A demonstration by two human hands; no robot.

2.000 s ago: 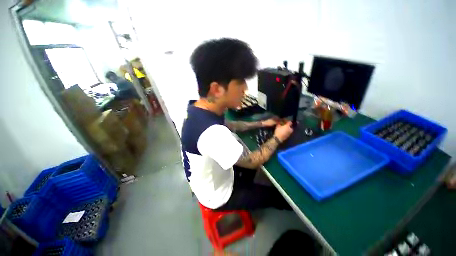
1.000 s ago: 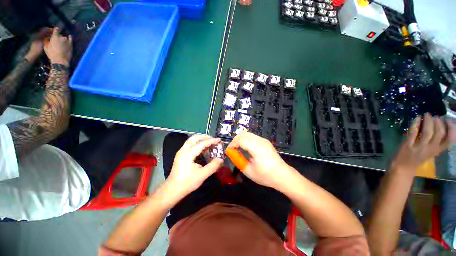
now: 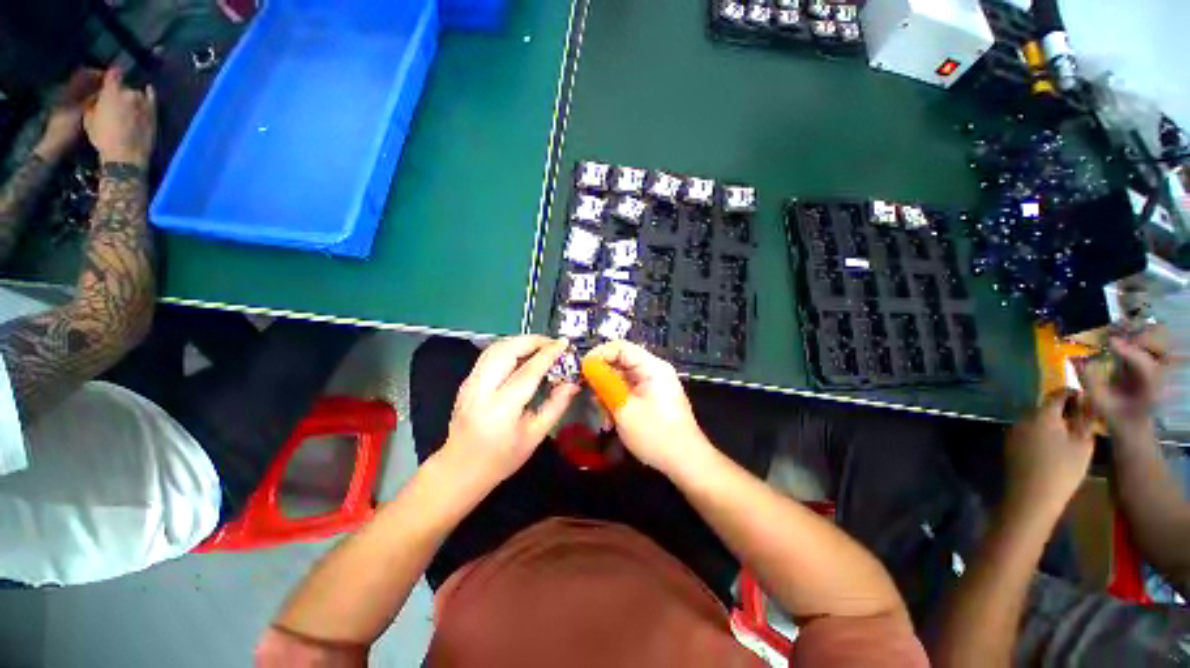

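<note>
My left hand (image 3: 503, 407) holds a small module (image 3: 564, 367), a white and dark block, between thumb and fingers just below the table edge. My right hand (image 3: 649, 412) is close against its right side, with a bright orange piece (image 3: 606, 385) at its fingers; whether this is a finger cot or a tool I cannot tell. The right fingertips partly hide the module. The left blister tray (image 3: 711, 303) lies just beyond my hands, with white-topped modules in its left columns and top row. The right blister tray (image 3: 894, 307) is mostly dark, with a few white pieces.
A blue tote (image 3: 294, 131) lies on the green mat (image 3: 666, 98) at left. A far tray (image 3: 790, 29) and a white box-shaped device (image 3: 929, 42) are at the back. Loose dark parts (image 3: 1037, 215) lie at right. A neighbour handles an orange piece (image 3: 1054, 365) at right; another neighbour sits at left.
The view has turned from the left neighbour down to my own hands. Since one second ago, my hands stay together at the module, and the right neighbour's hands have come to the orange piece.
</note>
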